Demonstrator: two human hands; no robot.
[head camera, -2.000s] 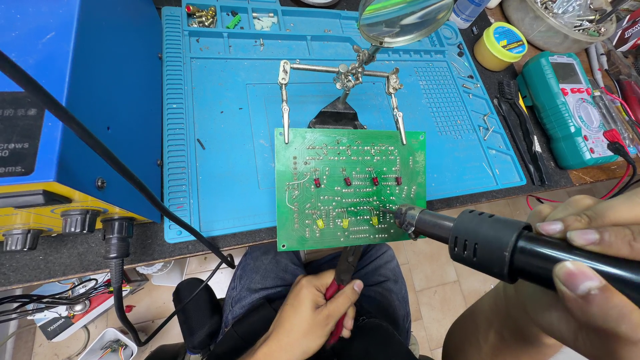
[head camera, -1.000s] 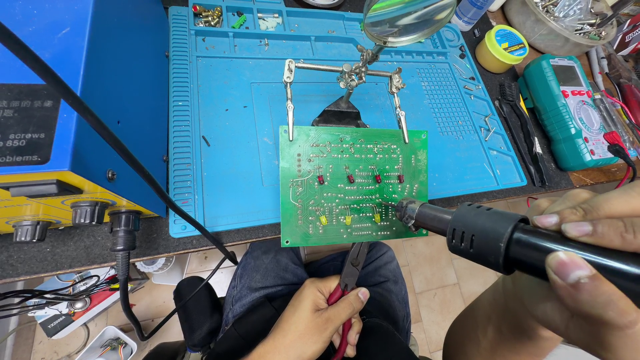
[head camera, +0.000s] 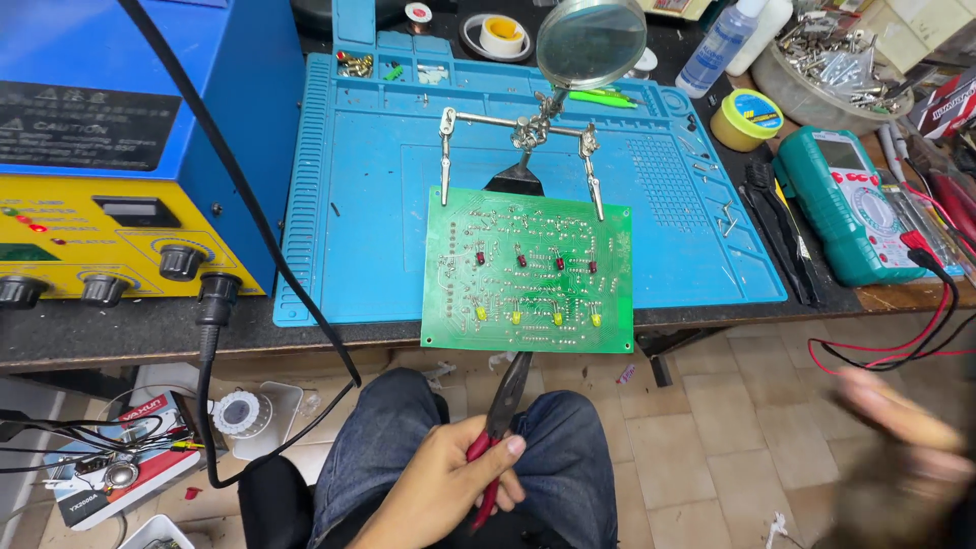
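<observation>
A green printed circuit board (head camera: 526, 293) hangs from two alligator clips of a helping-hands stand (head camera: 528, 131), with several red and yellow LEDs on its face. My left hand (head camera: 465, 476) holds long-nose pliers (head camera: 505, 412) with red handles; their jaws point up to the board's lower edge, and the tips are hidden behind it. My right hand (head camera: 903, 419), blurred, is off to the right over the floor. Whether it holds anything is unclear. The hot-air handpiece is out of view.
A blue silicone mat (head camera: 366, 252) lies under the stand. On the left stands a blue and yellow rework station (head camera: 252, 152), its black cable (head camera: 252, 206) crossing the view. A magnifier (head camera: 591, 42), a flux tub (head camera: 743, 122), a black brush (head camera: 778, 229) and a teal multimeter (head camera: 846, 206) are around the board.
My right hand has moved right, away from the board, and the black hot-air handpiece it held has left the view. My left hand still holds the pliers below the board.
</observation>
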